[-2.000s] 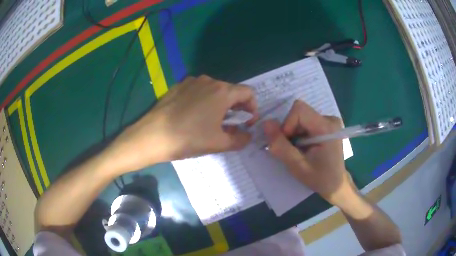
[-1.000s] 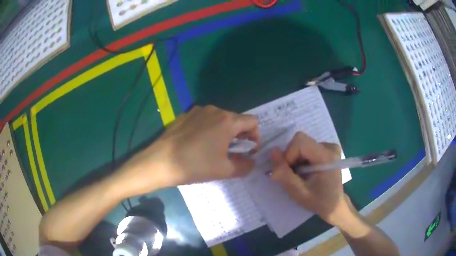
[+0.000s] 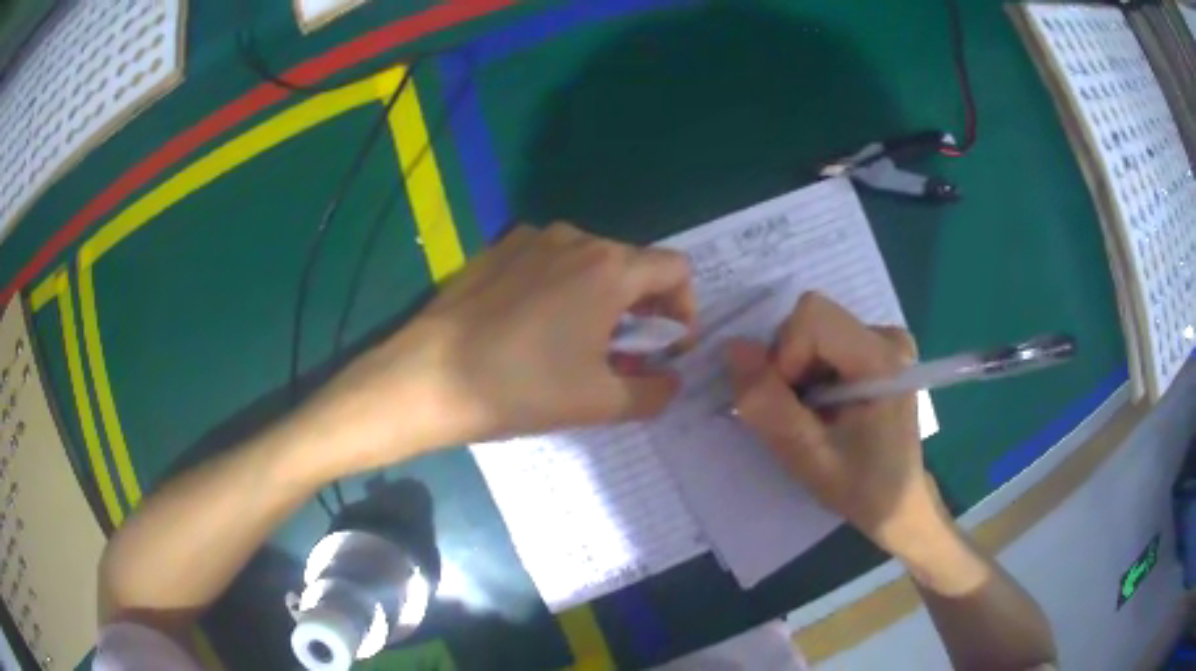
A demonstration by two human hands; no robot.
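Note:
My right hand (image 3: pixel 846 413) holds a gel pen (image 3: pixel 951 371) with a clear barrel and dark cap end, its tip down at the small paper slips (image 3: pixel 748 505). The slips lie on a record form (image 3: pixel 577 524) with ruled lines and a printed heading. My left hand (image 3: pixel 564 334) rests over the form, thumb and fingers curled around a small white item (image 3: pixel 645 336), perhaps a folded paper edge; I cannot tell which. The left hand hides the form's middle.
Alligator clip leads (image 3: pixel 896 171) lie above the form. A silver cylinder with a white holed end (image 3: pixel 354 596) stands at lower left near a green label (image 3: pixel 409 658). Black cable (image 3: pixel 315 249) runs behind it. Trays of small parts (image 3: pixel 1135 171) are at the right and upper left (image 3: pixel 85 98).
The whole view has shifted, so the bench and both hands appear higher than a second ago. The right hand keeps the pen at the slips, and the left hand keeps its curled pose.

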